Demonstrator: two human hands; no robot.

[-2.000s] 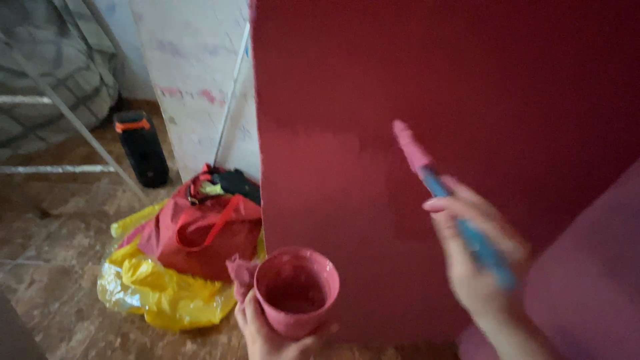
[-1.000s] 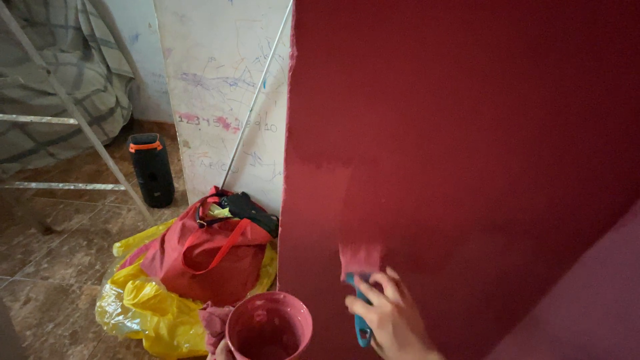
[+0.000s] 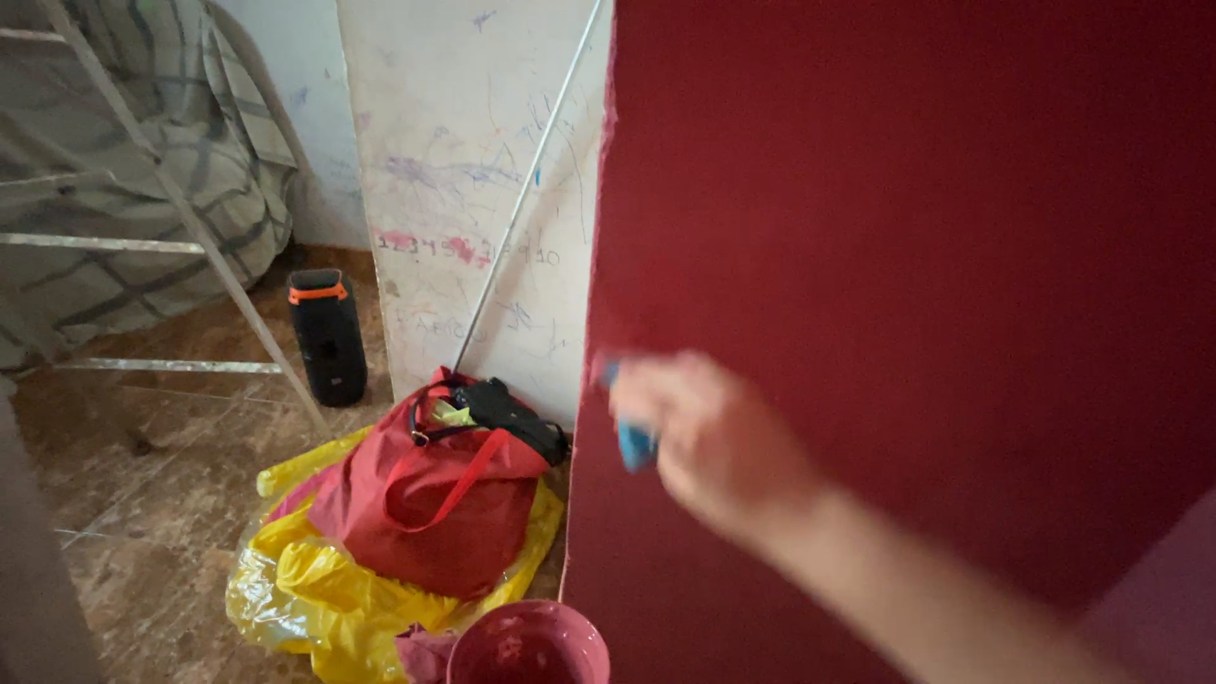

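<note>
My right hand, blurred, is closed around the blue handle of a paintbrush near the left edge of the dark red wall. The bristles are mostly hidden or blurred, so contact with the wall cannot be told. At the bottom edge a pink paint container shows its open top, with wet pink paint on its inner wall. A pinkish cloth lies against its left side. My left hand is out of the frame.
A red fabric bag rests on yellow plastic on the brown tiled floor. Behind it, a thin pole leans against a marked white wall. A black portable speaker, a metal ladder and a draped checked cloth are at left.
My right hand has moved with the paintbrush toward the red wall's left edge, higher than one second ago. The container sits lower in view, and my left hand has left the frame.
</note>
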